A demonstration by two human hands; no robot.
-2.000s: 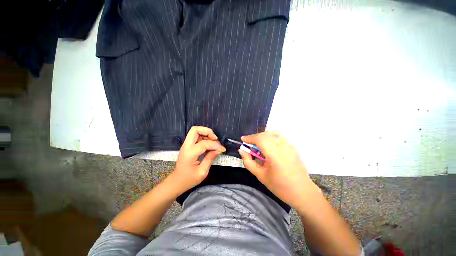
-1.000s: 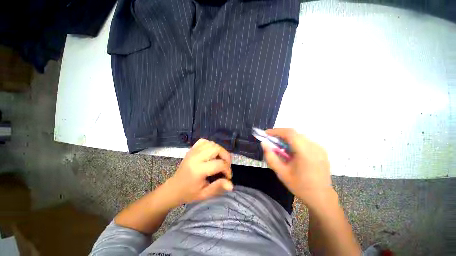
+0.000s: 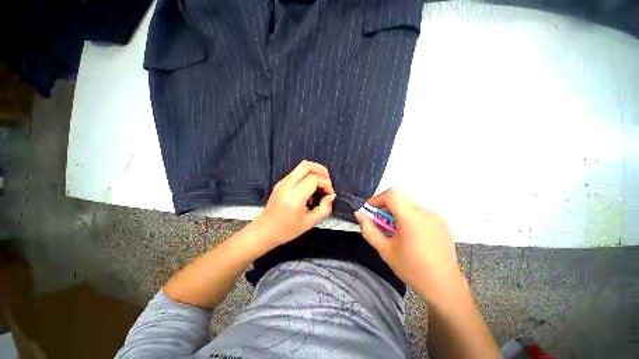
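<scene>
A dark pinstriped garment (image 3: 322, 91) lies flat on the white table, its hem band (image 3: 235, 193) along the near edge. A dark button (image 3: 258, 192) shows on the band beside the front opening. My left hand (image 3: 301, 200) is at the band right of the button, thumb and forefinger pinched together; whether a thread or the band's cloth is between them is too small to tell. My right hand (image 3: 410, 235) grips thread snips (image 3: 380, 218) with a blue, white and pink handle, the tips pointing left at the band close to my left fingertips.
The white table (image 3: 518, 133) extends to the right and left of the garment. Dark garments (image 3: 63, 28) are heaped at the upper left. A brown cardboard box (image 3: 70, 319) stands on the speckled floor at the lower left. A red object (image 3: 538, 351) shows at the bottom right.
My left hand has moved from below the band's edge up onto the band, fingertips closing. My right hand has brought the snips down and left, against the band.
</scene>
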